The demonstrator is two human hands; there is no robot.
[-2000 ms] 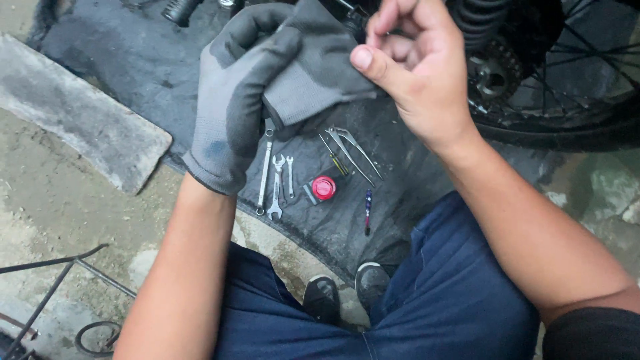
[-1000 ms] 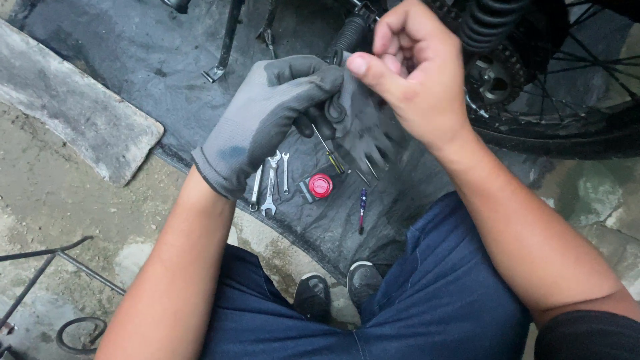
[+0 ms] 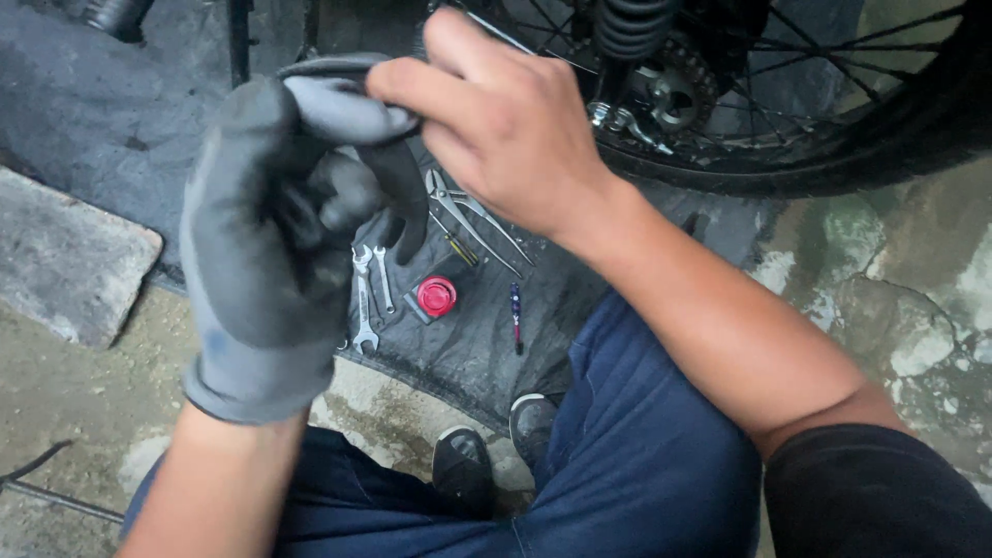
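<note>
My left hand (image 3: 260, 232) wears a grey work glove with a dark coated palm, and its fingers hold the cuff side of a second glove (image 3: 341, 112). Bare, my right hand (image 3: 496, 124) pinches the edge of that same cuff from the other side. The loose glove's dark fingers hang between the hands. Below them, on a dark sheet, lie open-end wrenches (image 3: 364, 298), pliers (image 3: 469, 217), a yellow-handled screwdriver (image 3: 463, 249), a round red container (image 3: 436, 296) and a slim dark-blue and pink tool (image 3: 517, 318).
A motorcycle's rear wheel (image 3: 814, 174), with a sprocket (image 3: 674, 97) and coil spring (image 3: 635, 27), stands at the upper right. At the left a flat stone slab (image 3: 70, 256) overlaps the dark sheet (image 3: 480, 349). Thin metal rods (image 3: 62, 500) are at the lower left.
The loose glove has turned from hanging fingers-down beside my right hand to having its cuff spread between both hands. My left hand has rolled palm inward. The view has shifted closer to the wheel.
</note>
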